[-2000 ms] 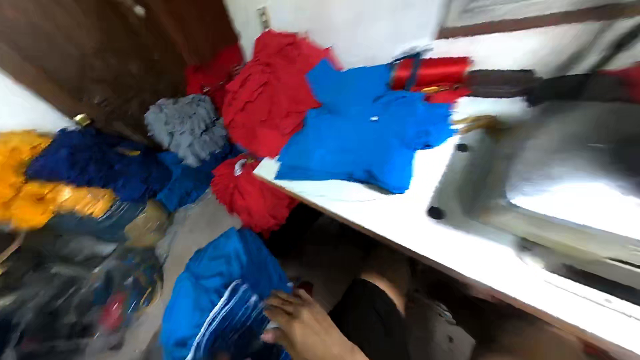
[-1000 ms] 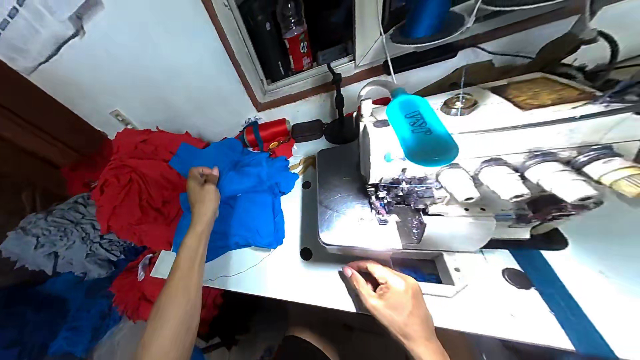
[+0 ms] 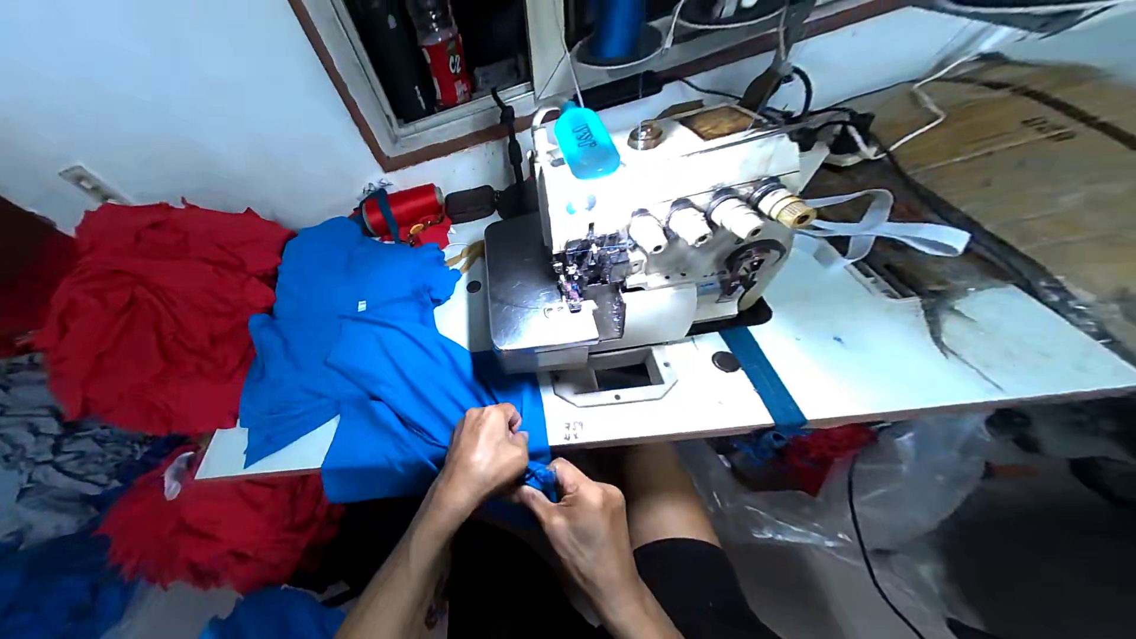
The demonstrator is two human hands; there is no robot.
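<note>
Blue knit fabric (image 3: pixel 382 355) lies spread over the left part of the white sewing table and hangs over its front edge. At that edge my left hand (image 3: pixel 488 448) is closed on a gathered part of the fabric. Close beside it, slightly lower and to the right, my right hand (image 3: pixel 577 510) pinches a bunched bit of blue cloth between thumb and fingers. Behind my hands stands a white overlock sewing machine (image 3: pixel 666 213) with its lamp lit on the metal plate. A turquoise bottle-shaped piece (image 3: pixel 587 142) is at its top left.
A heap of red fabric (image 3: pixel 160 311) sits left of the blue cloth, with another red pile (image 3: pixel 213 532) below the table's edge. A red thread cone (image 3: pixel 414 206) lies near the wall. White tape (image 3: pixel 914 232) hangs at the machine's right. A clear plastic bag (image 3: pixel 923 488) is beneath the table.
My left hand has left the top of the blue cloth and come down to the front edge. My right hand has moved away from beside the machine's base to meet it. Both now grip blue cloth.
</note>
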